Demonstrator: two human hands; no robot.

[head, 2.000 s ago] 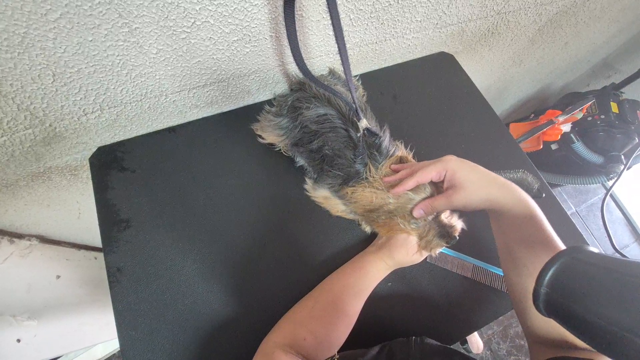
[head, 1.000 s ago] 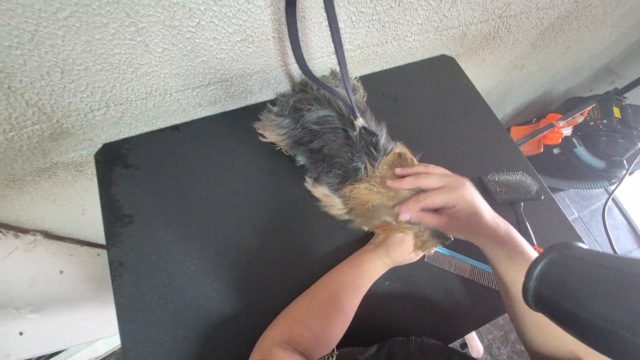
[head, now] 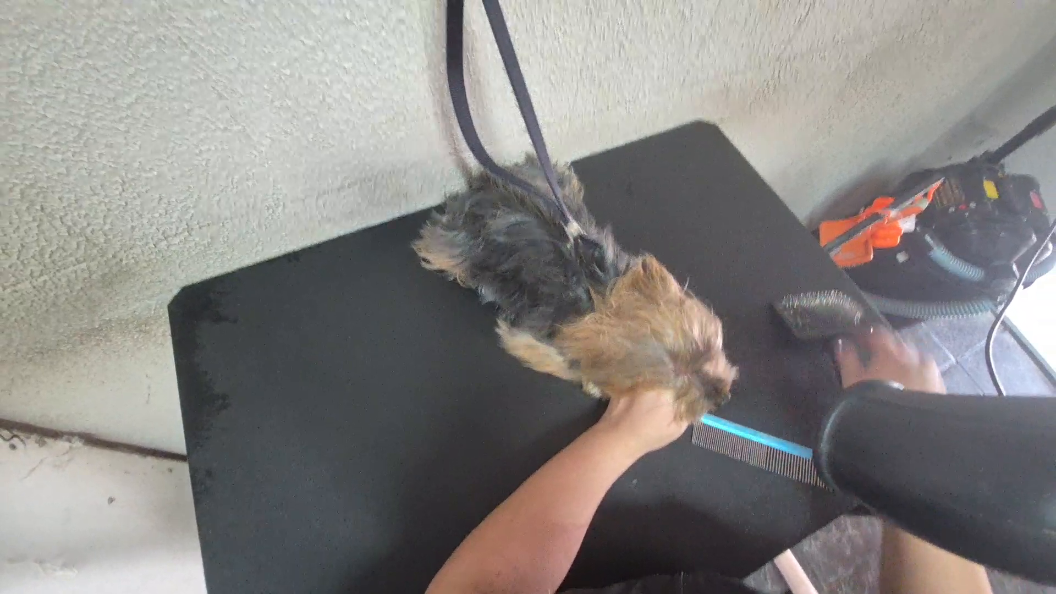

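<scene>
A small dog (head: pixel 528 256) with dark grey and tan fur stands on a black grooming table (head: pixel 346 412), a dark strap loop (head: pixel 528 107) at its neck. My left hand (head: pixel 648 425) is under the dog's chin, shut on its muzzle or chin fur; the fingers are hidden. At the table's right edge my right hand (head: pixel 891 359), blurred, is at a slicker brush (head: pixel 819 314); whether the fingers are closed on its handle is unclear. A metal comb with a blue spine (head: pixel 755 437) lies on the table beside my left hand.
A black dryer nozzle (head: pixel 940 470) juts in from the right, in front of my right forearm. A textured wall (head: pixel 247 124) runs behind the table. On the floor at the right stands a black machine (head: pixel 965 223) with a grey hose, an orange item and a cable.
My right hand has left the dog's head and moved right to the slicker brush. My left hand has stayed under the dog's chin.
</scene>
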